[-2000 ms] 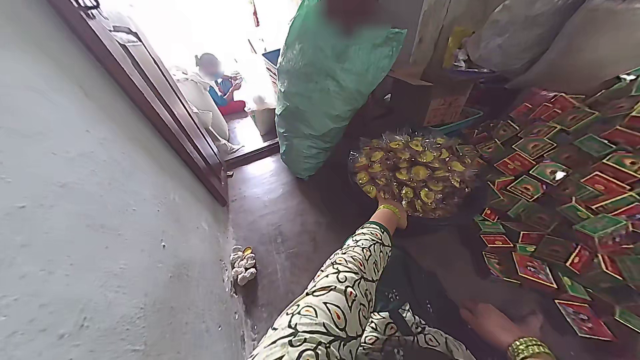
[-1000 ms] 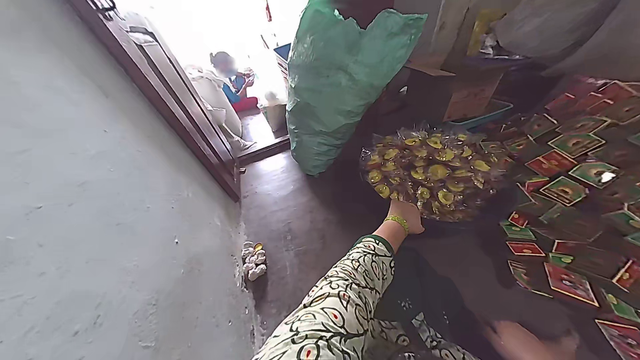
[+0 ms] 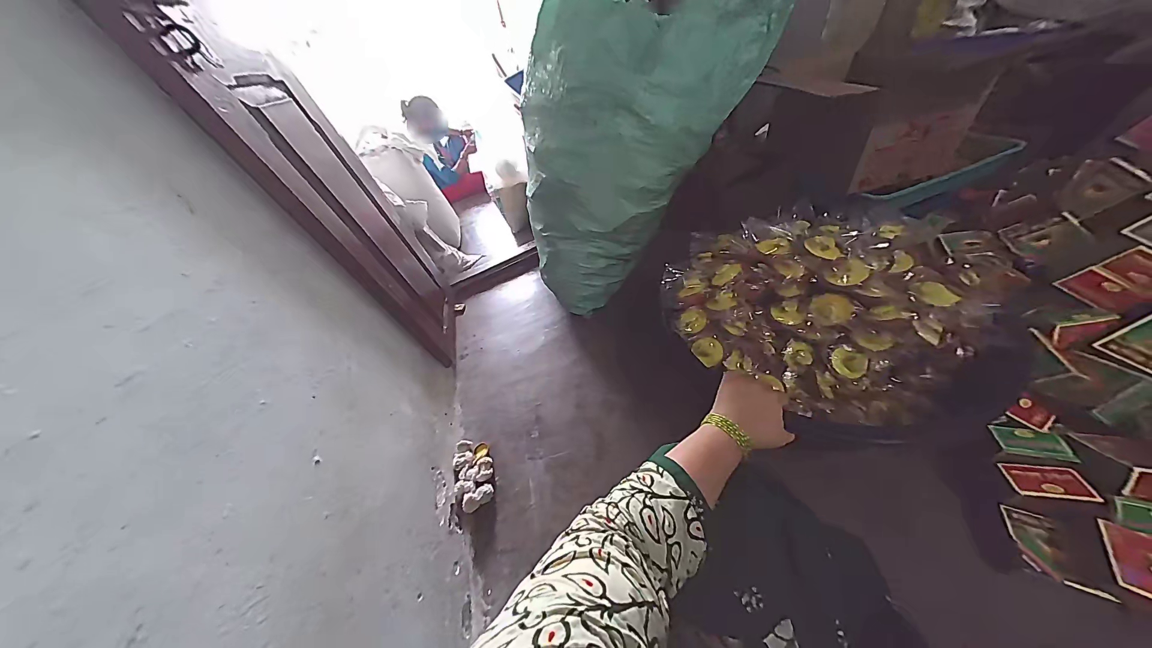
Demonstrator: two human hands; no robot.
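Observation:
My left hand [image 3: 754, 409], with a yellow-green bangle at the wrist, is at the near left edge of a wide dark container. Its fingers are hidden under or behind clear-wrapped packets [image 3: 828, 310] with yellow round pieces, heaped in that container; whether they grip the rim cannot be told. My right hand is out of view. To the right of the heap, many red and green printed cards or packets [image 3: 1051, 481] lie spread over the dark floor.
A large green sack [image 3: 630, 153] stands beyond the heap, near an open wooden door [image 3: 360, 225]. A person [image 3: 443, 148] sits outside the doorway. A blue tray [image 3: 954, 175] and a cardboard box [image 3: 918, 144] are behind. Small whitish lumps [image 3: 473, 477] lie by the wall.
My right hand, low at the right in both earlier frames, has left the view. My left hand stays at the heap's near edge.

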